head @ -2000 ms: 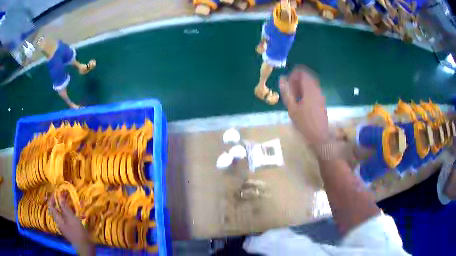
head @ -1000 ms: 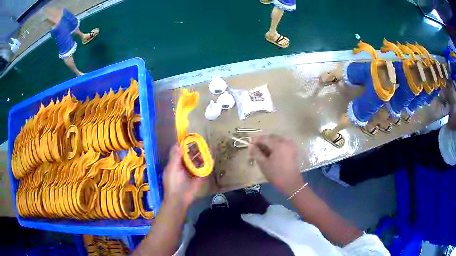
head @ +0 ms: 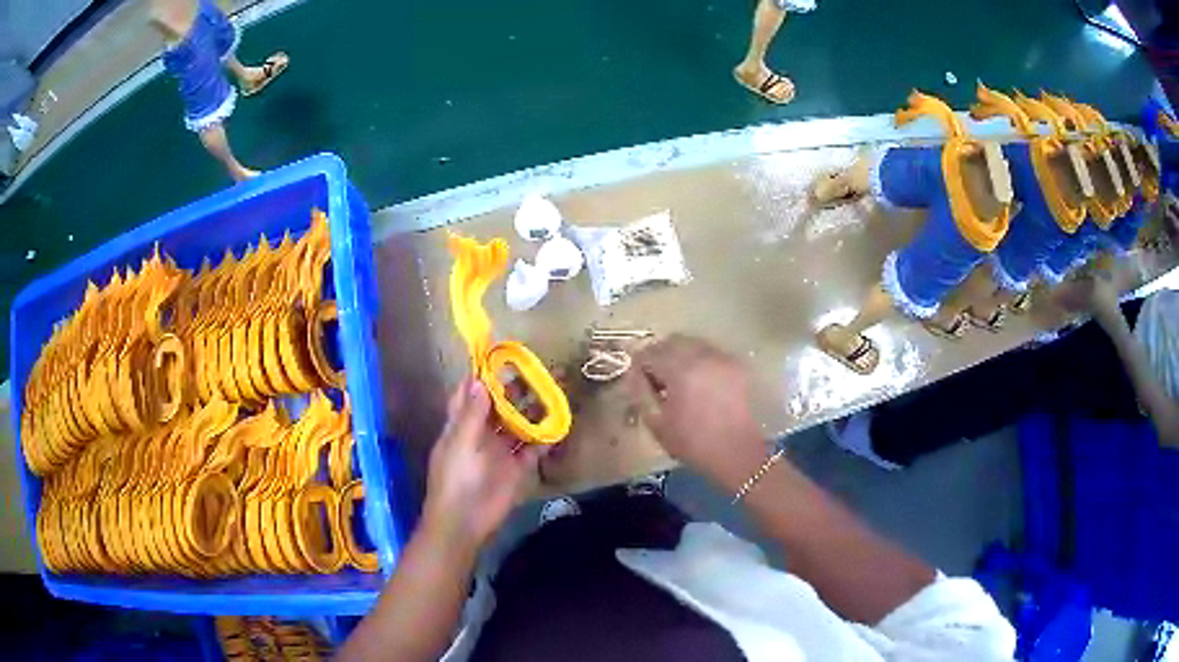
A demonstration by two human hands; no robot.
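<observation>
An orange sash part with an oval ring and a wavy tail is in my left hand, held by the ring's lower left side over the bench's front edge. The tail points away from me. My right hand is just right of a pale looped tool and a thin pale stick on the bench. Its fingers are bent and slightly blurred; I cannot tell whether they hold anything.
A blue crate of orange sashes stands left. White round objects and a white packet lie on the bench. Figure lower bodies with sashes line the right, near another person's arm. A green belt carries figures.
Since two seconds ago, my left hand has brought a sash out of the crate and my right hand has come back from the belt. In the last second, the ring has tilted and shifted slightly right.
</observation>
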